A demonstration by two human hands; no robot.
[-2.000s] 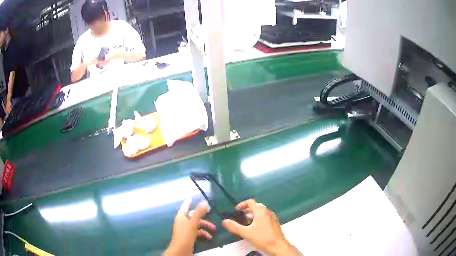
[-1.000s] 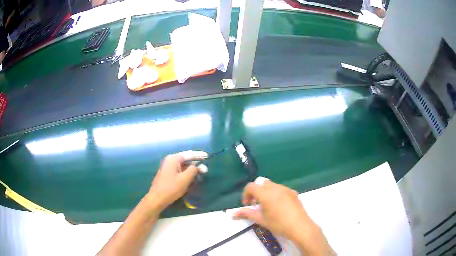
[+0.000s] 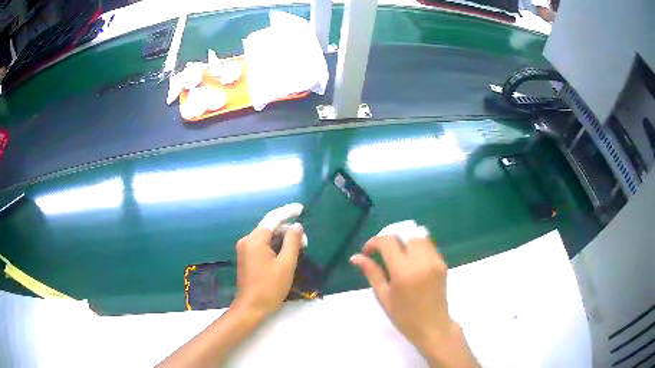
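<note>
A black phone frame [image 3: 346,228] with a see-through centre is tilted over the green belt. It has a silver patch at its upper end and an orange edge at its lower end. My left hand [image 3: 273,253], with white finger cots, holds its left side. My right hand [image 3: 408,277], also with white cots, is just right of the frame, fingers curled, not touching it; nothing shows in it. Another black frame with an orange edge [image 3: 210,286] lies left of my left hand, partly hidden by it.
Another black frame [image 3: 530,188] lies on the belt at the right. A white sheet [image 3: 503,309] lines the near edge. An orange tray [image 3: 248,92] with white items sits across, beside a metal post [image 3: 352,65]. Grey machinery [image 3: 610,215] stands at right, a yellow strip [image 3: 32,284] at left.
The held frame now shows clearly, its orange end near the sheet. My right hand has moved right, apart from it. Frames now show at left and right; the dark-edged item on the sheet is out of view.
</note>
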